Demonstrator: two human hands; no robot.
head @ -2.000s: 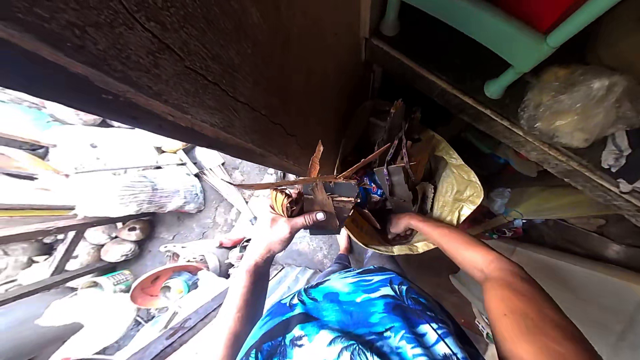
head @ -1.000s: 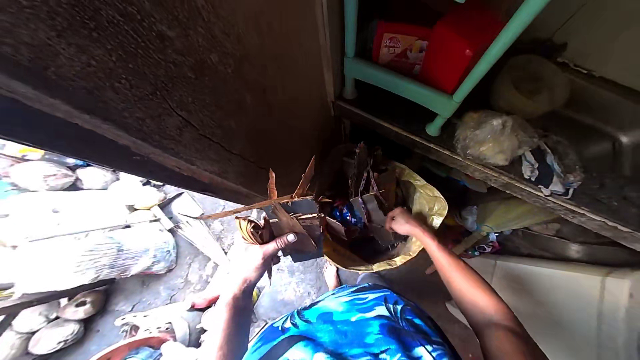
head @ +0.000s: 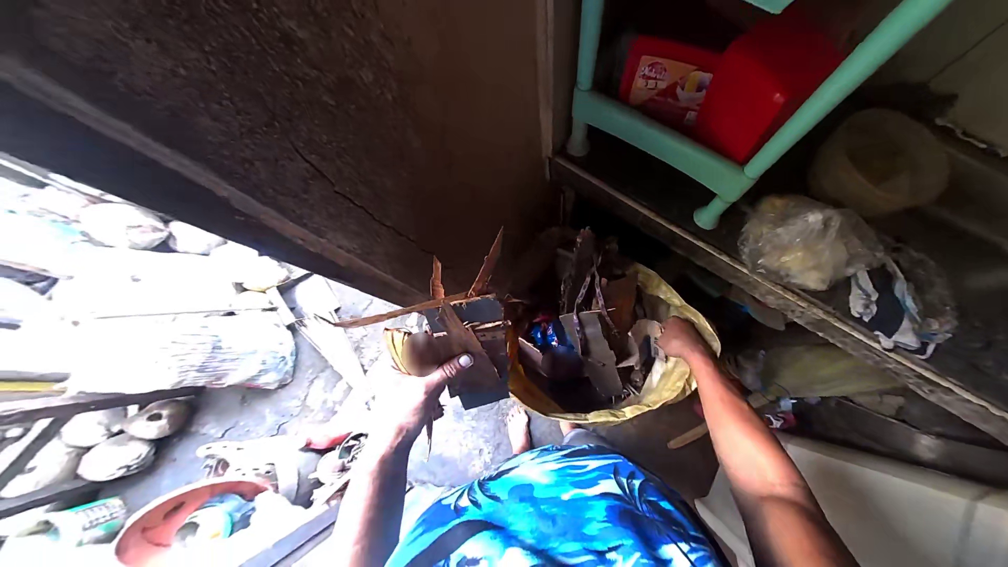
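My left hand (head: 413, 394) is closed around a bundle of wood splinters and cardboard pieces (head: 480, 354), its thumb lying across the front. Right of the bundle stands a yellow sack (head: 697, 315) with its mouth wide, holding torn cardboard (head: 601, 354), dark strips and a blue wrapper (head: 545, 334). My right hand (head: 683, 340) is at the sack's right rim, fingers curled over or just inside it; the fingertips are hidden, and the rim appears gripped.
A dark wooden panel (head: 378, 157) slants across the upper left. At the upper right, a green plastic rack (head: 661, 138) holds red containers (head: 756, 94) above a wooden ledge (head: 772, 291) with plastic bags (head: 803, 244). Coconut husks (head: 118, 457) and a reddish basin (head: 142, 528) lie lower left.
My right hand has moved from among the contents of the sack to its right rim. My left hand still holds the bundle. The view has shifted.
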